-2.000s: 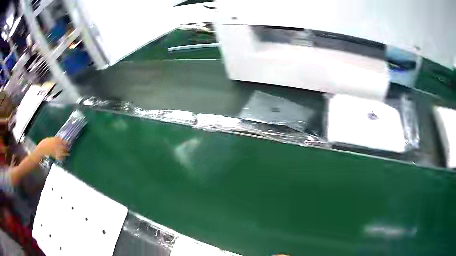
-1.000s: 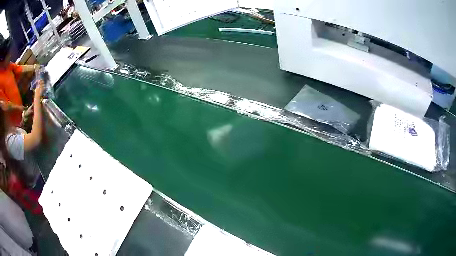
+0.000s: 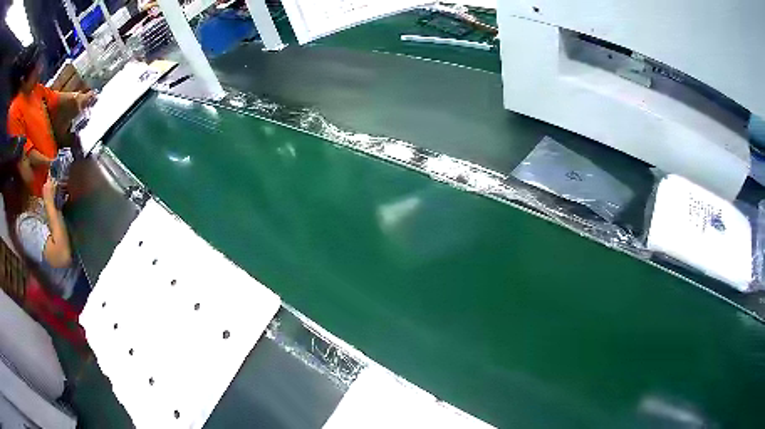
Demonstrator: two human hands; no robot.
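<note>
Neither of my hands is in the picture. The glossy green conveyor belt [image 3: 352, 260] runs from the upper left to the lower right in front of me. A white board with rows of dark holes [image 3: 180, 318] lies at the near left side of the belt. The corner of a white foam sheet [image 3: 394, 402] shows at the bottom edge. A thick white pack of bags in clear wrap [image 3: 703, 230] lies beyond the belt at the right. A flat greyish clear bag [image 3: 575, 178] lies to its left.
A white machine [image 3: 621, 92] stands on the far side. Crumpled clear film [image 3: 403, 153] runs along the belt's far edge. A person in orange [image 3: 33, 121] and another in a grey sleeve [image 3: 38, 239] are at the far left. A white panel [image 3: 126, 100] lies at the belt's far end.
The view has swung left, so the scene has shifted right and more of the people at left shows. The other person's arm that reached over the belt has drawn back.
</note>
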